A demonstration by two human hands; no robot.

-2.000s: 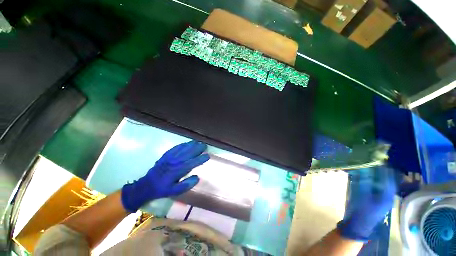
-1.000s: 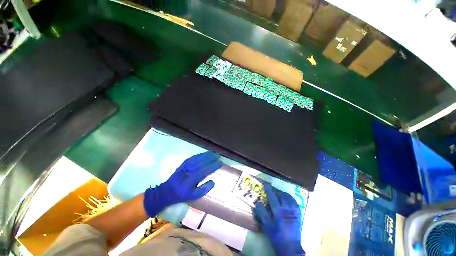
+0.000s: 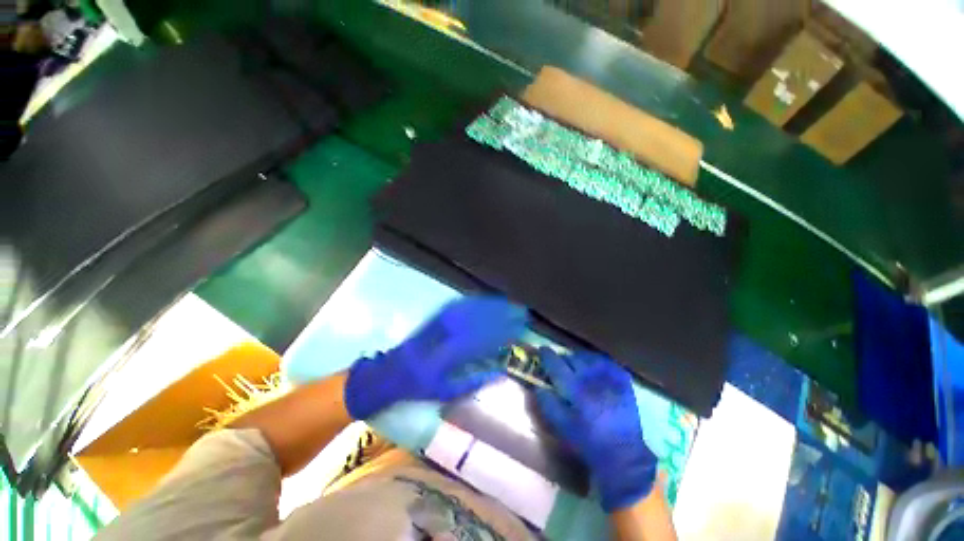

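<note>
My left hand [image 3: 444, 354], in a blue glove, is blurred and reaches over the metal plate [image 3: 497, 414] from the left. My right hand [image 3: 600, 417], also gloved in blue, holds a small board strip with yellow and black parts [image 3: 523, 362] over the plate. The left fingers are at the strip's left end; blur hides whether they grip it. The plate lies on a pale blue-green sheet [image 3: 393, 306]. Rows of green boards [image 3: 597, 169] lie along the back of a black foam stack [image 3: 571, 248].
Brown cardboard [image 3: 618, 122] lies behind the green rows. More black foam [image 3: 116, 159] is at the left. An open orange-yellow box with thin sticks [image 3: 185, 428] is lower left. A white card [image 3: 737, 465], blue printed board [image 3: 819, 470] and fan [image 3: 930, 518] are right.
My right hand came in from the right with the board strip. The strip is now raised and tilted between both hands, and my left hand has moved toward it. The camera view has shifted.
</note>
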